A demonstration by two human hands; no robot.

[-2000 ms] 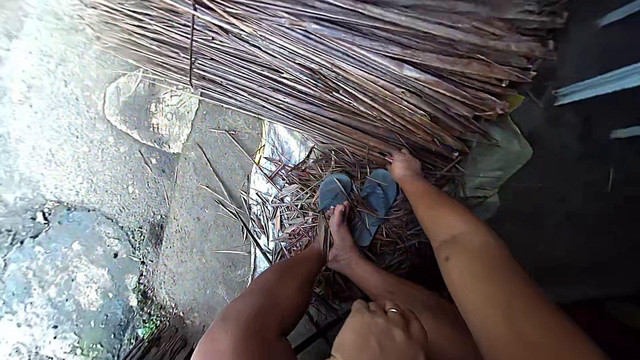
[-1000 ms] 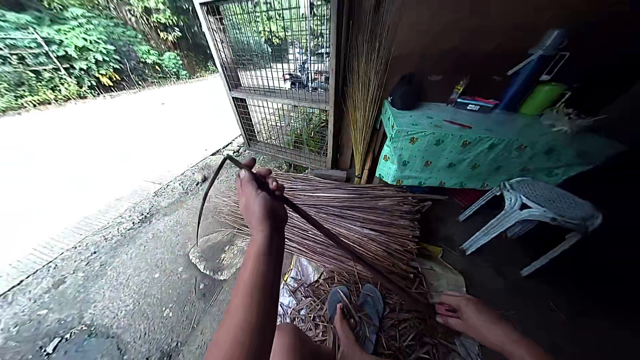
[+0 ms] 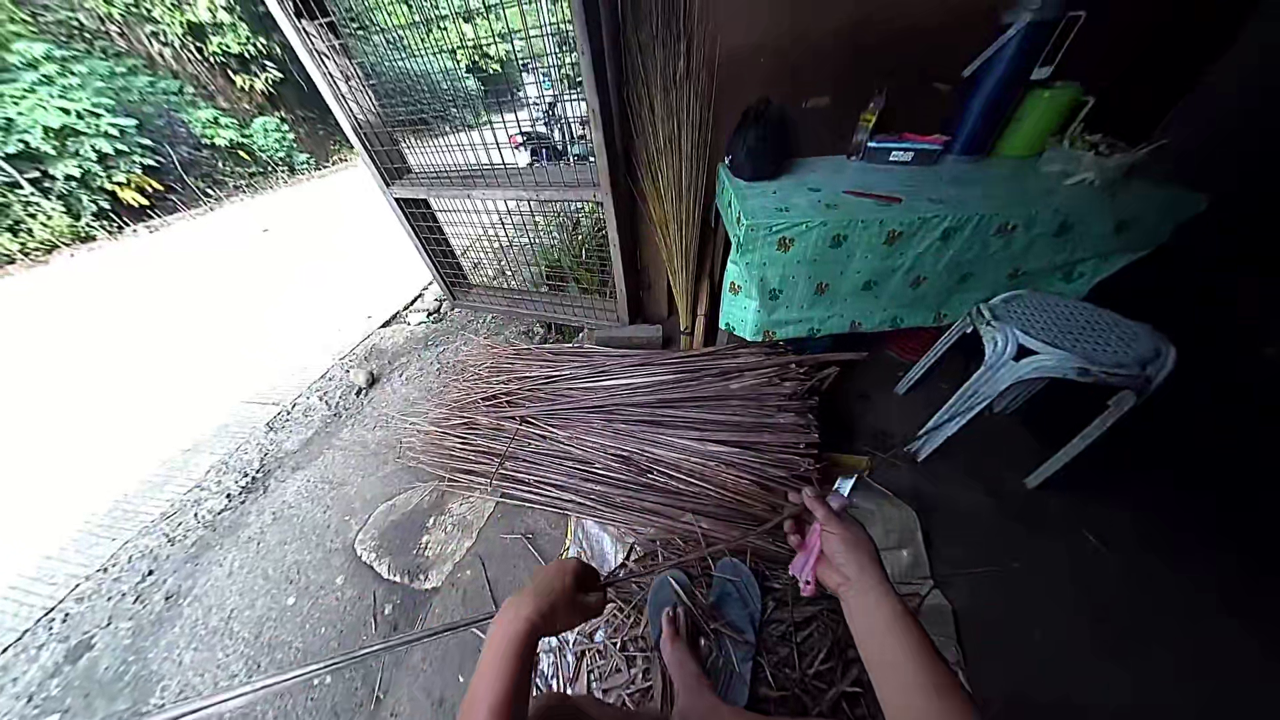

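My left hand (image 3: 562,597), low in the middle of the view, is closed around a long dried palm frond strip (image 3: 380,648) that runs out to the lower left and slants up to the right. My right hand (image 3: 835,548) holds a small knife with a pink handle (image 3: 806,562); its short metal blade (image 3: 845,485) points up, beside the strip's other end. Just beyond both hands lies a large pile of dried brown strips (image 3: 620,425). Under my hands, cut scraps (image 3: 800,640) surround a pair of blue-grey flip-flops (image 3: 738,620) and my bare foot (image 3: 680,655).
A white plastic stool (image 3: 1075,340) stands at the right, near a table with a green patterned cloth (image 3: 900,250). A bundle of thin sticks (image 3: 675,170) leans beside a wire-mesh gate (image 3: 500,190). Sacking (image 3: 895,540) lies right of the scraps.
The view has tilted up since the first frame. My left hand, raised with a long curved strip a second ago, is now lower. The pink-handled knife now shows in my right hand.
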